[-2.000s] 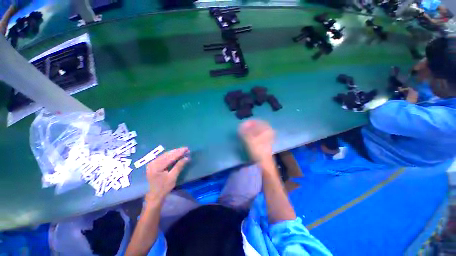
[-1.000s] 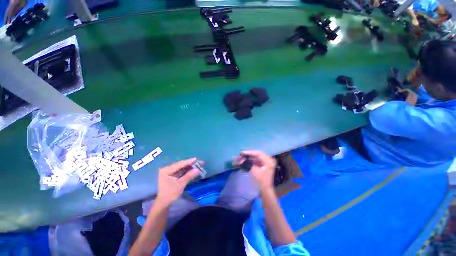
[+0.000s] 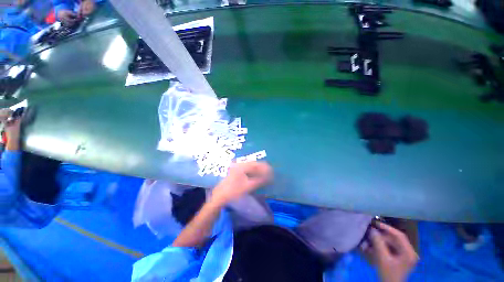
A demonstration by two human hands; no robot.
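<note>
Pale slotted plates (image 3: 216, 148) lie in a loose heap spilling from a crumpled clear plastic bag (image 3: 179, 113) on the green table. One or more plates (image 3: 253, 157) lie at the heap's right edge. My left hand (image 3: 246, 180) is right beside them, blurred, with fingers curled; whether it holds anything is hidden. My right hand (image 3: 391, 250) is low at the right, below the table edge, blurred, with a dark, glinting bit at its fingertips; I cannot tell if it grips it. Black plastic caps (image 3: 392, 131) lie in a small pile on the table.
Black bracket assemblies (image 3: 365, 58) lie on the far side. A packed black product set (image 3: 193, 52) lies on a white liner behind a slanting pale post (image 3: 166, 49). A whitish lined bin (image 3: 152, 206) with dark contents is below the edge. A person in blue (image 3: 22, 190) is at the left.
The view has swung left, so the table things appear farther right. My left hand has moved from near my lap to the plate heap. My right hand has dropped lower, away from the table edge.
</note>
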